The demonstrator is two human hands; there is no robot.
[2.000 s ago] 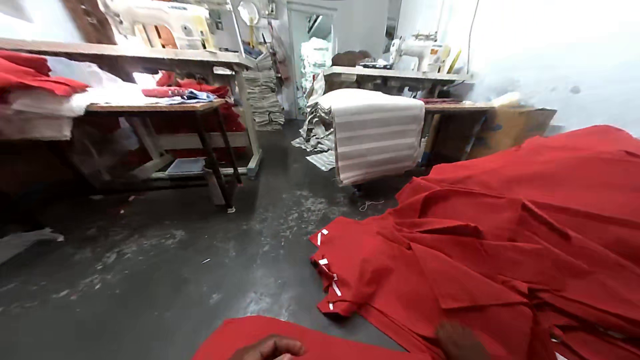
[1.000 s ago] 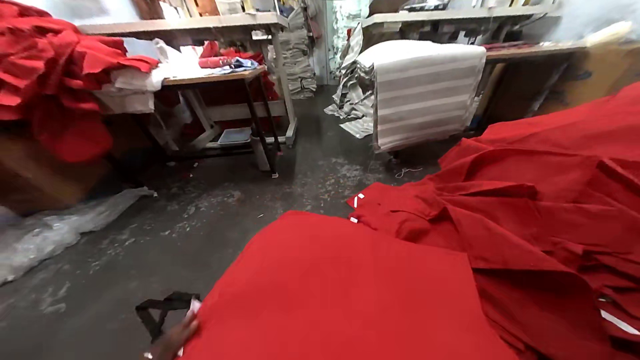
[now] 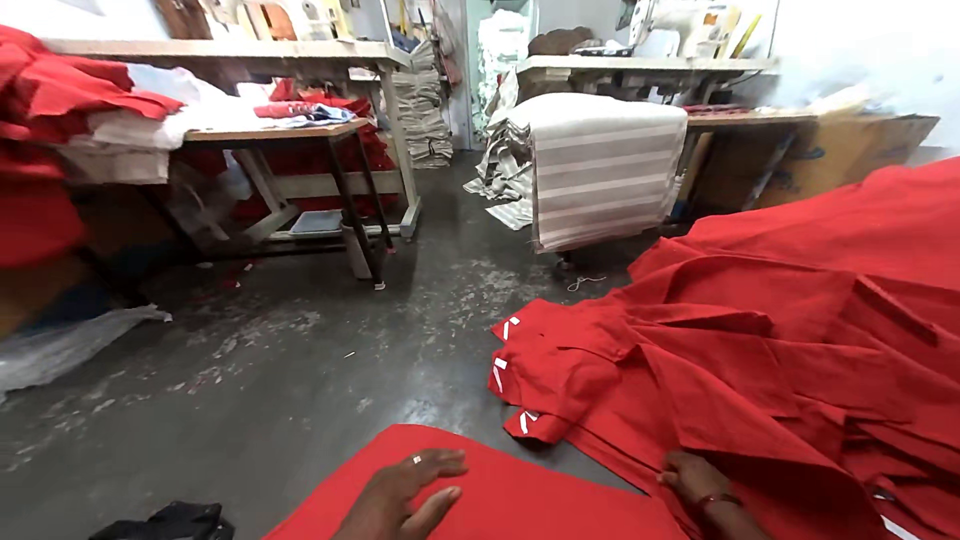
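Note:
A red fabric panel [image 3: 517, 487] lies spread at the bottom centre, nearest me. Over its left part is my left hand [image 3: 409, 491], fingers apart and holding nothing, with a ring on one finger. On the right, my right hand [image 3: 694, 480] has its fingers curled on an edge of the large red fabric pile [image 3: 787, 352], where it meets the near panel. White tags [image 3: 500, 371] show at the pile's left corners. A dark strapped item [image 3: 169, 521] is at the bottom left, partly out of view.
Grey floor [image 3: 420, 337] lies ahead. Striped cloth [image 3: 607, 172] drapes over a support at centre. A small table [image 3: 277, 135] with fabric stands left, sewing machines [image 3: 697, 30] behind, and clear plastic sheeting [image 3: 75, 345] on the floor at left.
My left hand, at the near panel's left edge one second ago, is now over the panel. My right hand has come back into view on the pile. The near panel shows less of itself.

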